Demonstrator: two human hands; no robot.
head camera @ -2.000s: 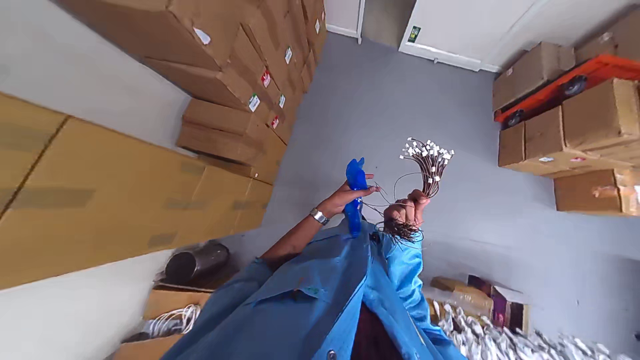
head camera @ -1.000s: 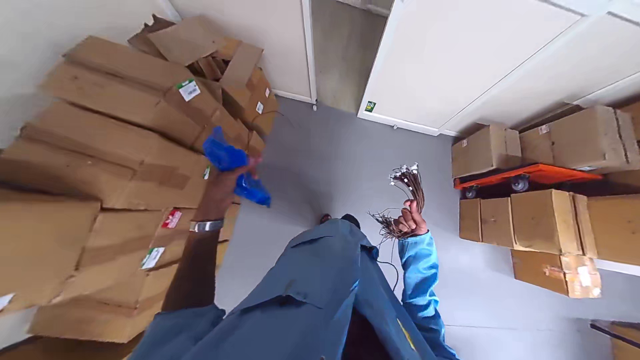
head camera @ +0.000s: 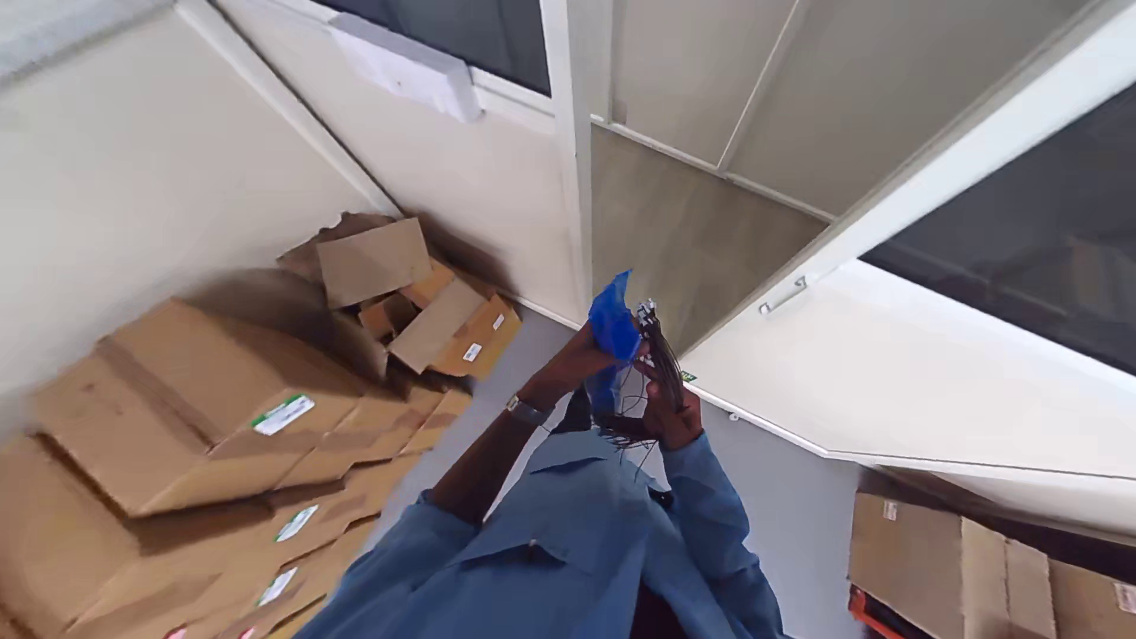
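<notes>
My left hand (head camera: 581,359), with a watch at its wrist, grips a crumpled blue plastic bag or sheet (head camera: 614,321) in front of my chest. Close to its right, my right hand (head camera: 676,415) is closed around a bundle of thin dark wires (head camera: 661,351) with small white connectors at the upper end. Loose wire ends hang below the right hand. The blue plastic lies right beside the white connectors; whether they touch is unclear.
Stacked cardboard boxes (head camera: 266,426) fill the left side, with torn cartons (head camera: 444,319) by the wall. A doorway with a wooden-look floor (head camera: 692,213) lies ahead, its white door (head camera: 932,373) at the right. More boxes (head camera: 914,550) stand at the lower right.
My left hand with the blue plastic has come in from the far left beside the wire bundle. The view has moved toward the doorway.
</notes>
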